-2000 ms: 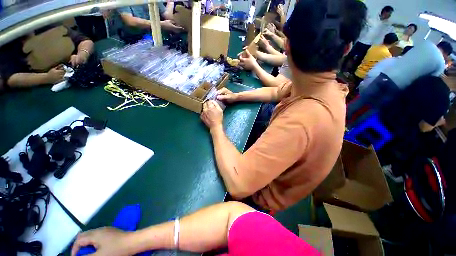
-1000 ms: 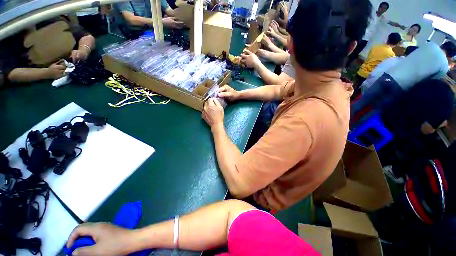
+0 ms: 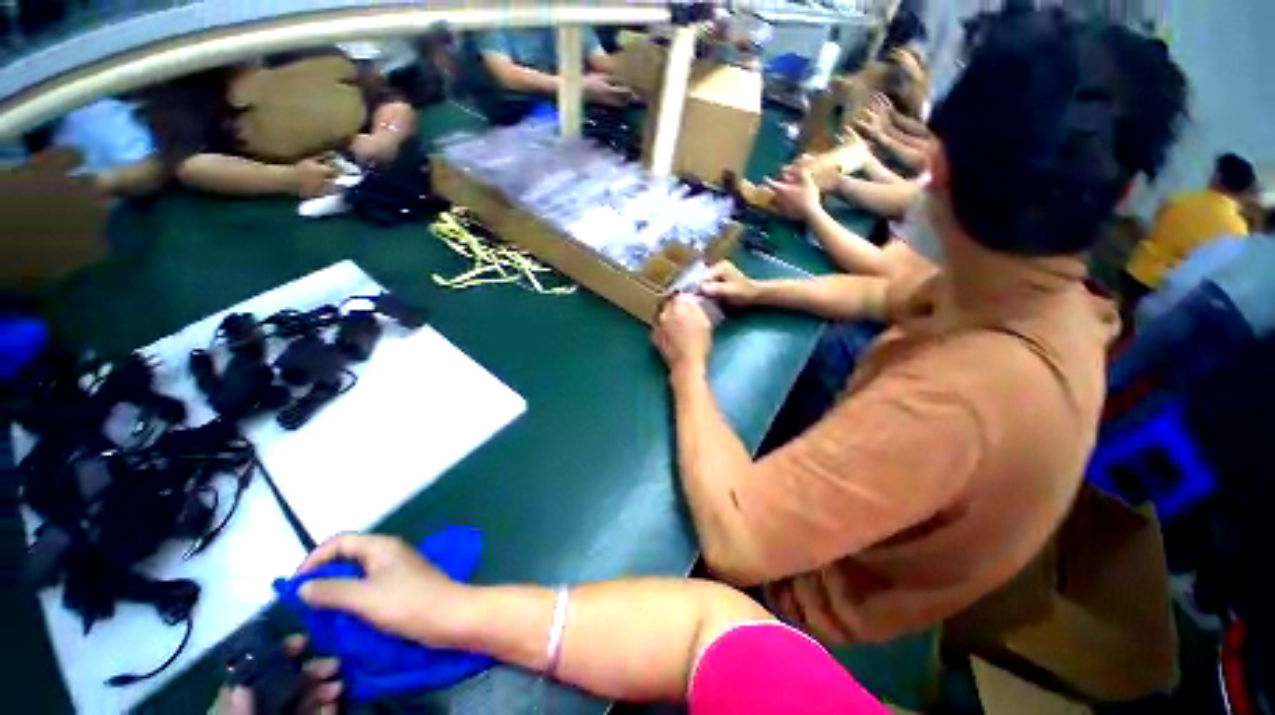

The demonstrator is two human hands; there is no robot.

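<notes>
My right hand holds a bright blue cloth near the bottom edge, pinching it between thumb and fingers. My left hand is cut off by the bottom edge; its fingertips hold a black power adapter right beside the cloth. Whether cloth and adapter touch is hard to tell. Many black adapters with bundled cords lie heaped on two white boards, with a dark seam between the boards. A loose cord end hangs over the near board.
A person in an orange shirt sits at the right, hands at a long carton of clear-wrapped items. Yellow strings lie beside it. Other people sit opposite. Pale shelf legs stand behind. Open cardboard boxes are at lower right.
The view has turned left, so the boards and heap appear further right. My right hand has raised the cloth, which is more spread. My left hand has come into view with an adapter.
</notes>
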